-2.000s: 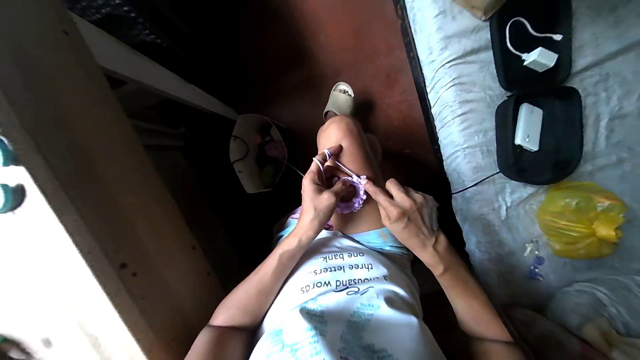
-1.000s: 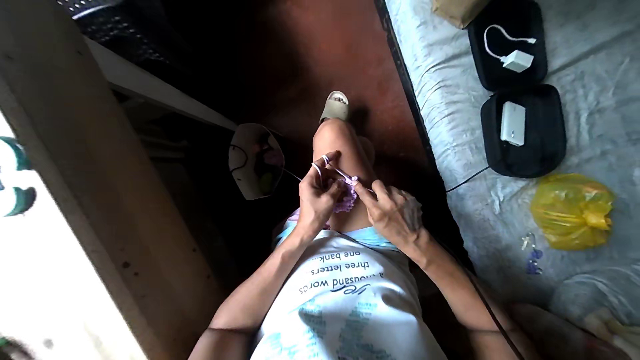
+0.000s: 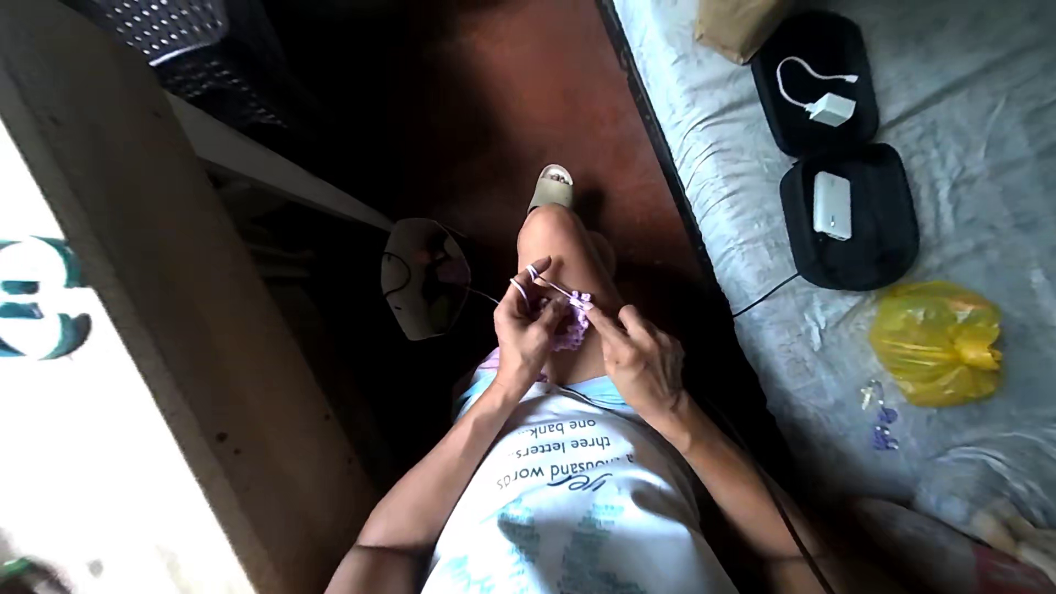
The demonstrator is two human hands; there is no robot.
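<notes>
Above my lap, my left hand pinches a small piece of lilac crochet work between thumb and fingers. Lilac yarn loops around the raised fingers of that hand and runs taut to the upper edge of the piece. My right hand is at the right edge of the work, its index finger reaching to the stitches. It appears to grip a thin hook, mostly hidden by the fingers. A strand of yarn leads left from my left hand toward a pale bag or container.
On the sheeted bed at right lie an open black case with a white power bank, a white adapter with cable, a yellow plastic bag and keys. A wooden beam stands at left.
The crochet piece has shifted and folded between my hands, no longer showing the open ring seen two seconds ago. My right hand has changed its pose beside it. The view has moved slightly.
</notes>
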